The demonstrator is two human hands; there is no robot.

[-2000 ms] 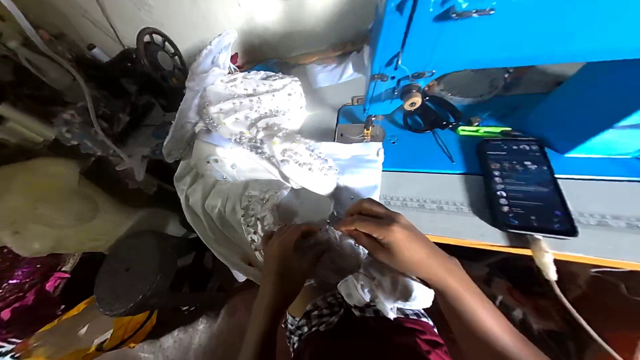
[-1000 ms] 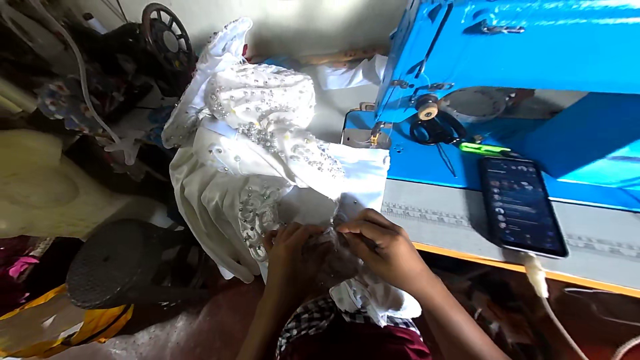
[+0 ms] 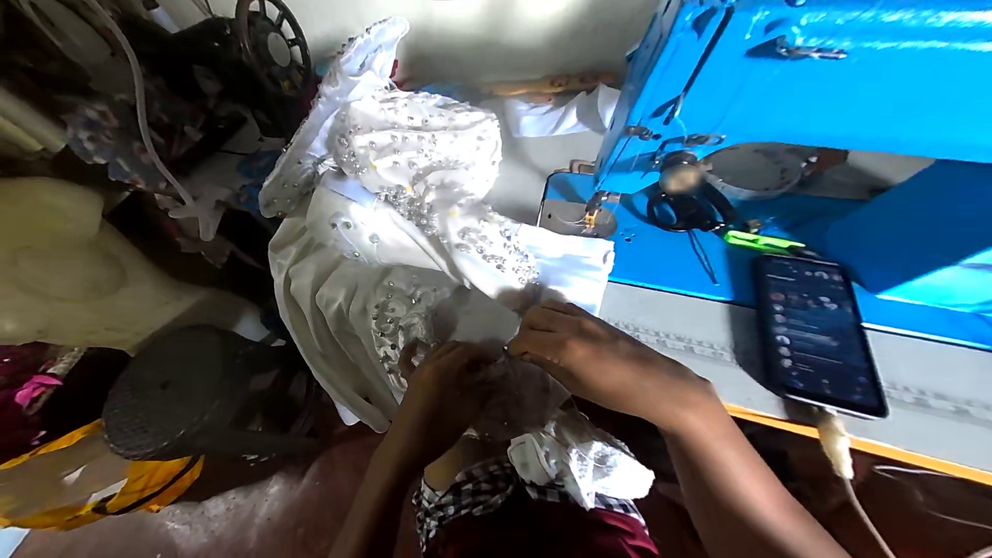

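Note:
A white satin garment with beads and crystals (image 3: 422, 147) lies bunched on the sewing table and hangs over its front edge. My left hand (image 3: 446, 391) grips sheer fabric (image 3: 515, 403) at the garment's lower part, its fingertips partly in shadow. Close on the right, my right hand (image 3: 570, 349) pinches the same sheer fabric between thumb and fingers. More white fabric (image 3: 589, 465) rests over my lap. The blue sewing machine (image 3: 775, 93) stands at the right, its needle area (image 3: 593, 217) just beyond the garment's flat white panel.
A lit smartphone (image 3: 821, 333) with a plugged-in cable (image 3: 837, 457) lies on the table at the right. Black scissors (image 3: 686, 205) and a green-handled tool (image 3: 763, 240) are on the machine bed. A round dark stool (image 3: 190, 391) and a black handwheel (image 3: 275, 46) are at the left.
Both hands stay close together at the sheer fabric, with small finger movements. The beaded garment keeps nearly the same place on the table.

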